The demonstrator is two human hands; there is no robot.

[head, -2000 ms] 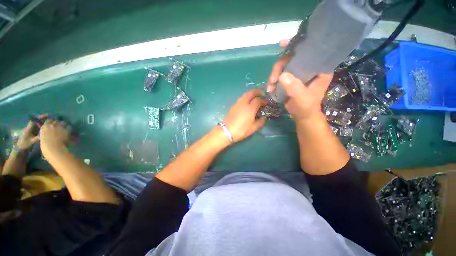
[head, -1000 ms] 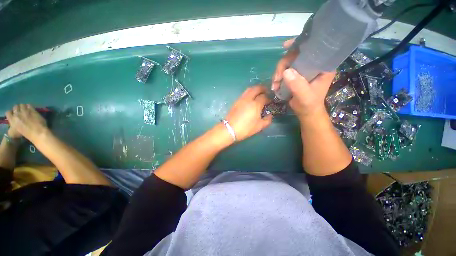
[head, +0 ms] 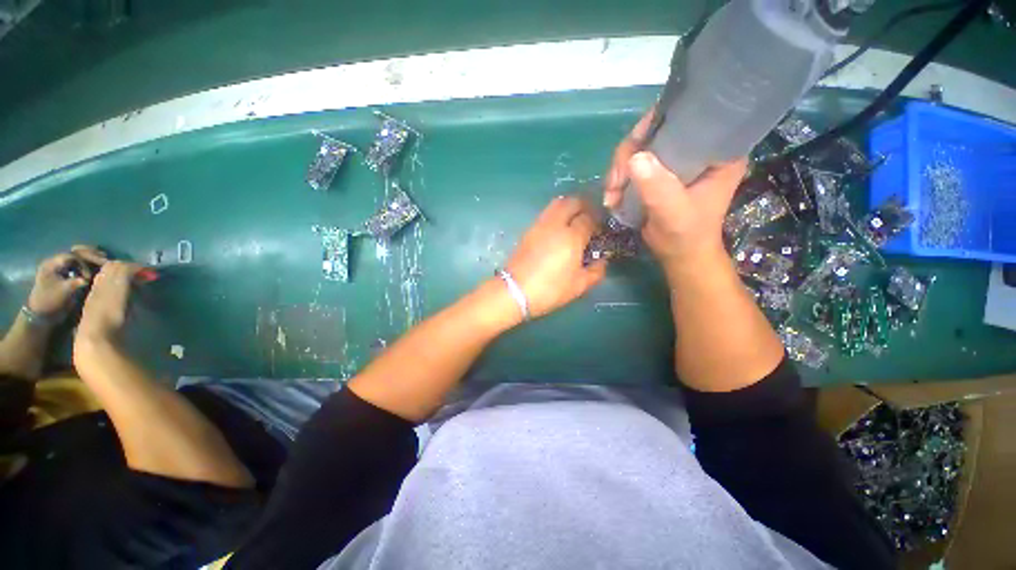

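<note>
My right hand (head: 682, 206) is closed around the large grey electric screwdriver (head: 730, 95), held tilted with its nose down over a small circuit board (head: 611, 246). The bit is hidden by my fingers. My left hand (head: 554, 256) holds the left end of this board in its fingertips, on or just above the green mat. The board is dark with silvery specks and partly covered by both hands. A pile of similar boards (head: 841, 262) lies on the mat right of my right hand.
Several single boards (head: 390, 214) lie left of my left hand. A blue bin (head: 969, 239) with silvery pieces is at far right. A black cord (head: 891, 95) crosses above the pile. A cardboard box (head: 992, 468) of dark pieces is at lower right. Another person's hands (head: 98, 292) work at far left.
My hands, screwdriver and board hold nearly the same pose. The neighbouring person's hands shifted left, then came back right. The view shifted slightly.
</note>
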